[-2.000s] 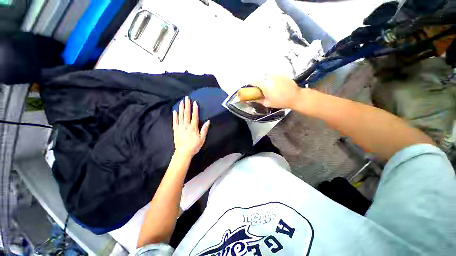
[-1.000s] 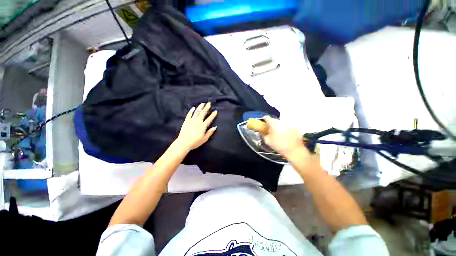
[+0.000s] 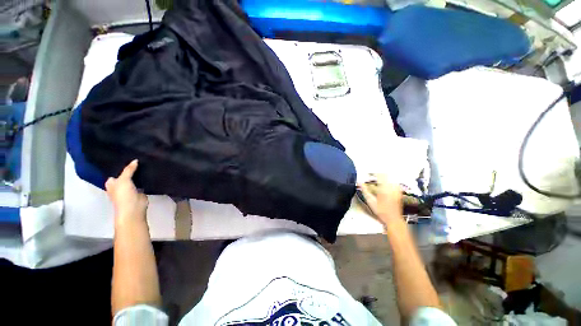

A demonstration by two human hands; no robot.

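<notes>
The black garment (image 3: 210, 140) lies wrinkled over a blue padded form (image 3: 329, 162), which shows through a rounded opening at the right and along the garment's left edge. My left hand (image 3: 127, 194) is at the garment's lower left edge, thumb extended over the cloth; whether the fingers pinch it is unclear. My right hand (image 3: 384, 200) is closed over the steam iron (image 3: 362, 195) just right of the garment's end. The hand is slightly blurred and covers the handle and most of the iron.
The white table (image 3: 293, 60) has a metal-framed fitting (image 3: 329, 74). A bright blue bar (image 3: 318, 18) and second blue pad (image 3: 452, 39) stand behind. Dark cables (image 3: 474, 202) run right from the iron. A white side table (image 3: 500, 134) stands right, with a loop of black hose.
My left hand has moved from the middle of the garment to its lower left edge. My right hand has moved the iron right, off the cloth, uncovering the blue form. The view has shifted.
</notes>
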